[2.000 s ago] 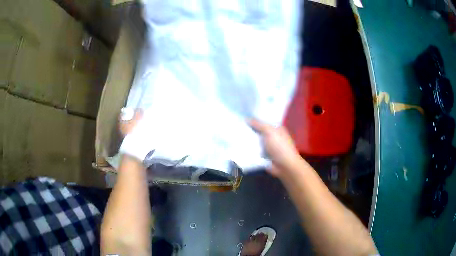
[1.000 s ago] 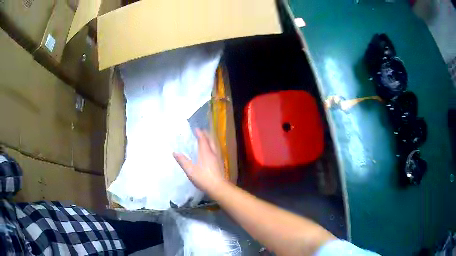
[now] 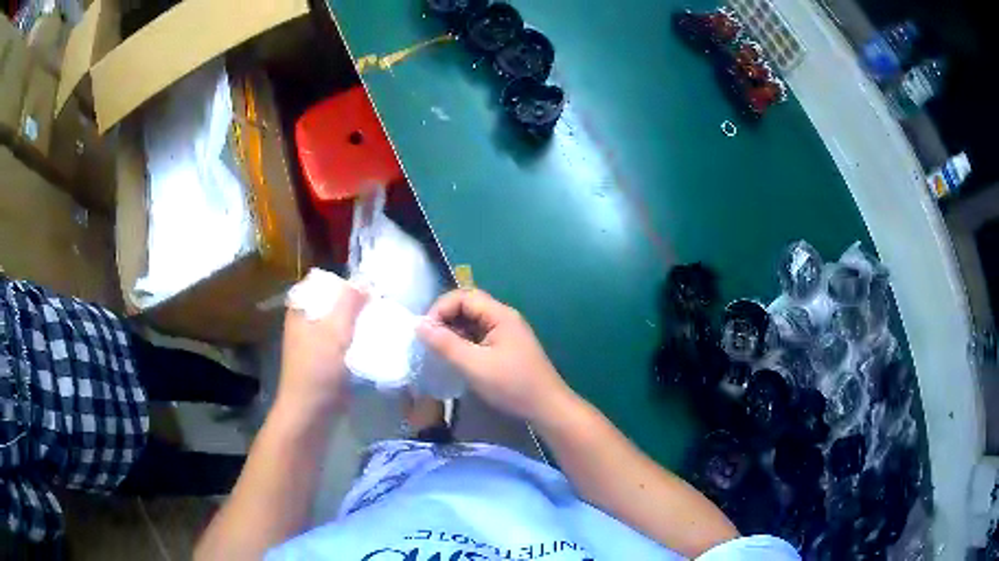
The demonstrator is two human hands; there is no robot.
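My left hand (image 3: 323, 329) is closed round a white wad of thin plastic bags (image 3: 383, 348), held in front of my body beside the bench edge. Thin clear plastic trails from it towards the stool. My right hand (image 3: 479, 332) pinches the right side of the wad between thumb and fingers. The green bench (image 3: 597, 208) lies to the right. Glossy black round housings (image 3: 526, 55) stand in a short row at its far left part. More black housings (image 3: 767, 400) are heaped at the right, beside bagged housings (image 3: 849, 318) under clear film.
An open carton (image 3: 164, 208) with white sheet inside stands on the floor at left. A red stool (image 3: 348, 142) is under the bench edge. A person in a checked shirt (image 3: 71, 384) stands at left. Wire leads (image 3: 739, 60) lie at the back; bottles (image 3: 948, 173) stand on the ledge.
The view has swung right towards the bench. My right hand has left the white sheet in the carton and now pinches the plastic wad. My left hand has come into view holding it.
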